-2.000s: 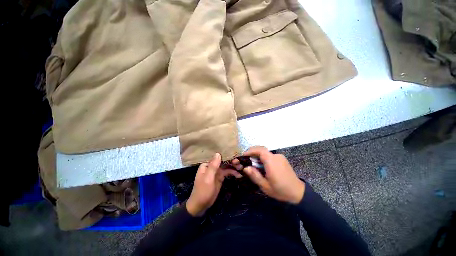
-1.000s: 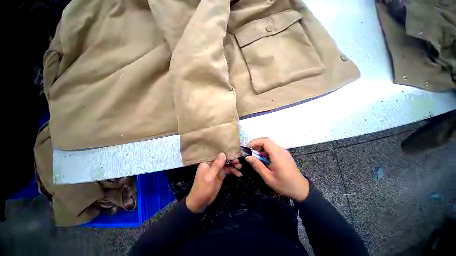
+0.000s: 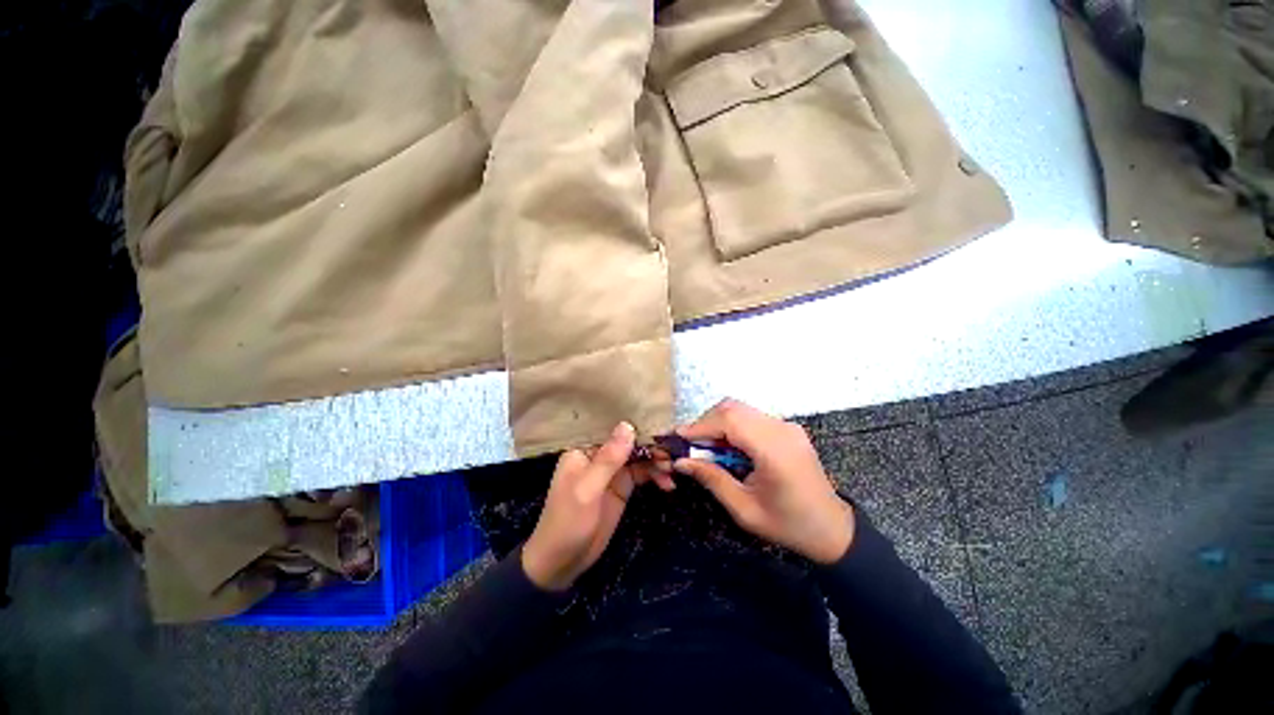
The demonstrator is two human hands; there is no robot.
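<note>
A tan jacket [image 3: 335, 238] lies spread on the white table, with its flap pocket [image 3: 796, 161] to the right. One sleeve [image 3: 580, 252] lies across the body toward me, its cuff [image 3: 594, 398] at the table's near edge. My left hand [image 3: 580, 510] pinches the cuff's end between thumb and fingers. My right hand [image 3: 769, 482] holds small snips [image 3: 713, 455] with a blue and dark handle, their tip at the cuff's right end, close to my left fingertips. The blades are too small and dark to make out clearly.
The white table's near edge [image 3: 321, 454] runs across in front of me. Olive-khaki jackets [image 3: 1188, 154] lie at its right end. A blue crate [image 3: 426, 538] with khaki garments [image 3: 210, 559] stands below left. Dark garments [image 3: 63, 182] are at far left. Fine threads are on my dark clothes.
The snips moved up along the cuff's right side, then came back down and left beside my left fingertips. My left hand keeps its pinch on the cuff. The view has shifted slightly.
</note>
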